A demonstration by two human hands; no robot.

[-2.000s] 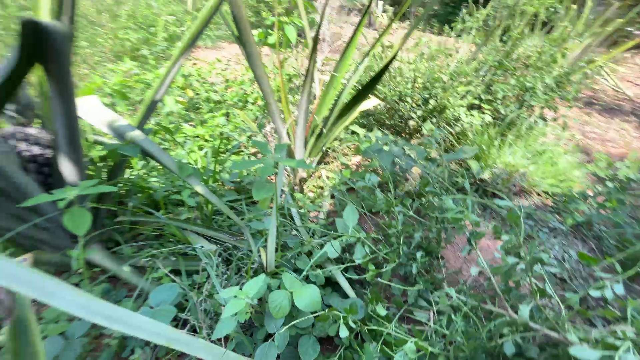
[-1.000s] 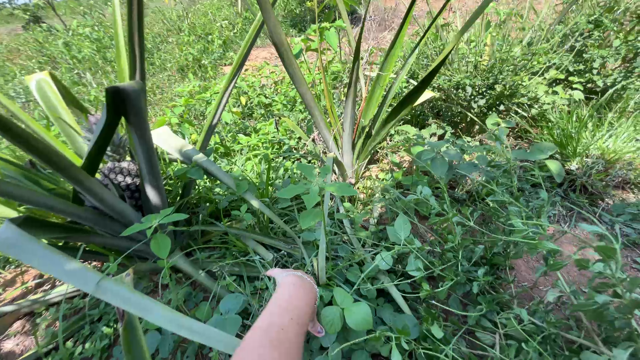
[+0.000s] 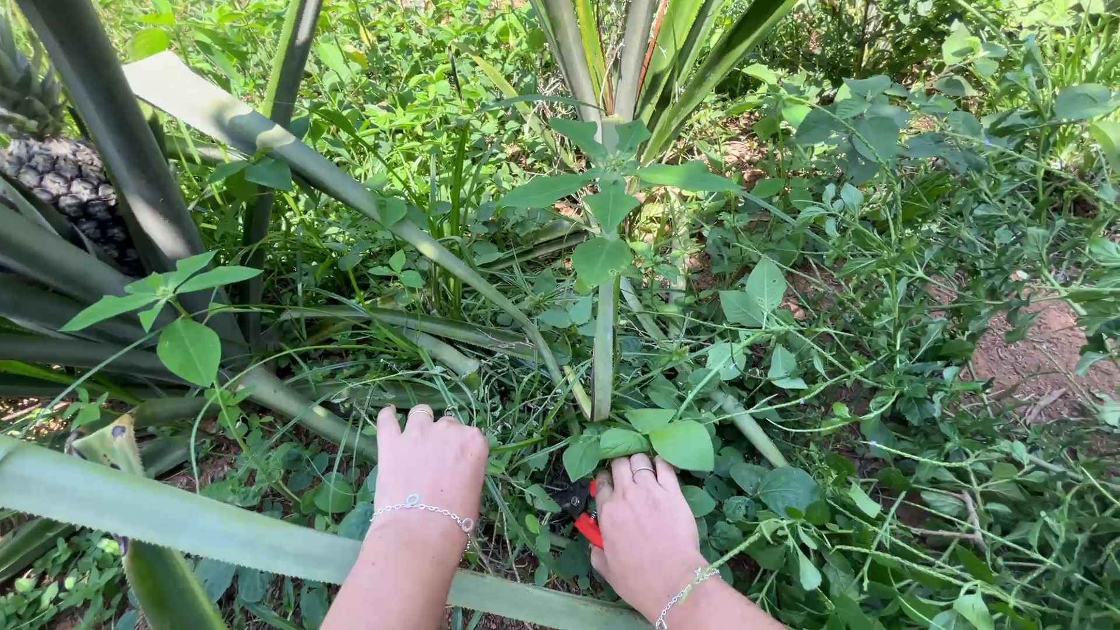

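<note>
My right hand is low among the weeds, closed around red-handled pruning shears; their dark head points left and is partly hidden by foliage. Broad green weed leaves rest just above its fingers. To the left, my left hand reaches into grass with its fingertips bent down and hidden, so whether it grips anything does not show. Both wrists wear chain bracelets. Behind the hands stands an upright leaf piece, partly covered by a leafy weed.
A pineapple fruit sits among long stiff leaves at the left. One long serrated pineapple leaf crosses low in front, passing beneath the forearms. Another pineapple plant rises behind. Tangled weeds and bare reddish soil lie to the right.
Two hands are now in view, where one second ago only one hand and forearm showed and earlier none. The red-handled shears have come into sight. The view is now closer to the weeds.
</note>
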